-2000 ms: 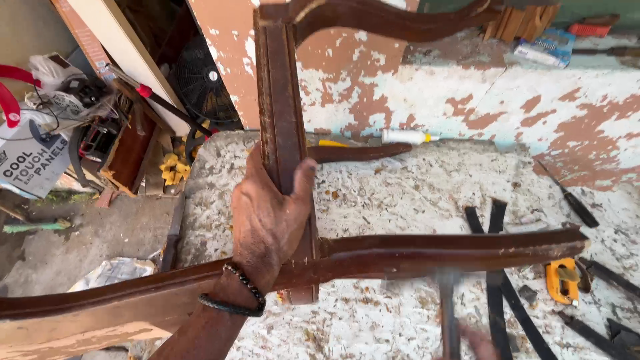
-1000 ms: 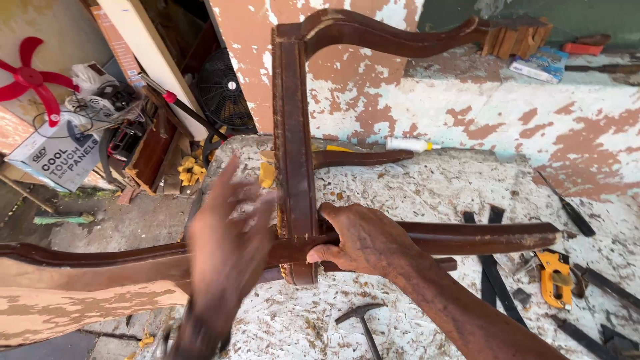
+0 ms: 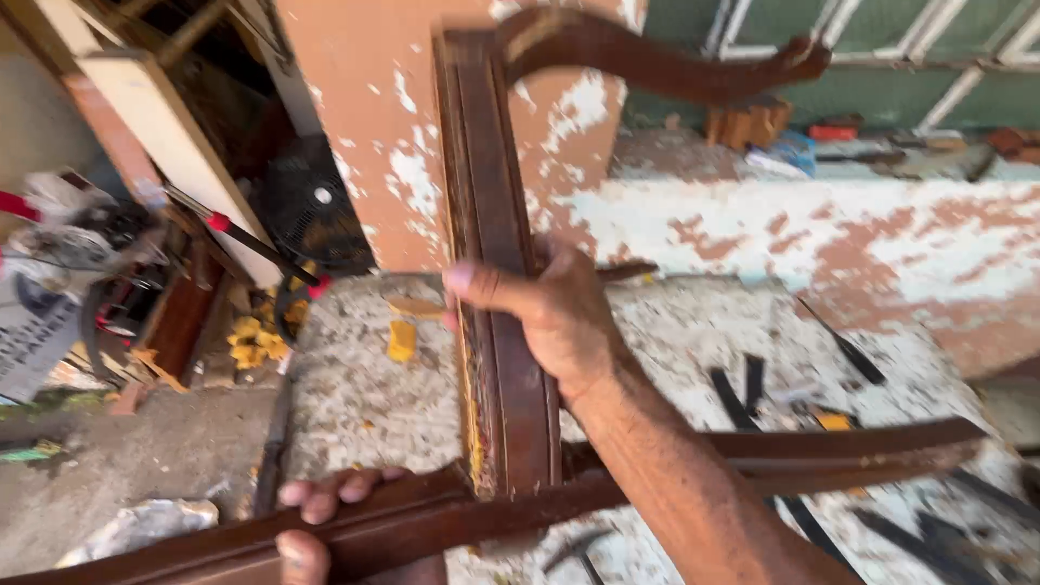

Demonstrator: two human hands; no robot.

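A dark brown wooden furniture frame [image 3: 497, 244] spans the view, likely part of a chair, with an upright post, a curved arm piece [image 3: 650, 65] at the top and a long curved rail [image 3: 845, 455] crossing below. My right hand [image 3: 552, 317] is wrapped around the post at mid-height, thumb on its left edge. My left hand [image 3: 325, 520] grips the rail to the left of the post joint; its palm is hidden. Yellowish residue shows along the post's left edge. A hammer [image 3: 581, 552] lies partly hidden under the rail.
The worn stone work surface [image 3: 374, 398] holds a yellow block [image 3: 400, 341], a screwdriver [image 3: 845, 341], black strips [image 3: 812, 528] and a partly hidden yellow tool [image 3: 833, 420]. A peeling wall [image 3: 812, 219] stands behind. Left are a black fan [image 3: 313, 195] and piled scrap.
My left hand, blurred in the air beside the post a second ago, now grips the rail. My right hand has moved from the joint up to the post. The frame has tilted somewhat.
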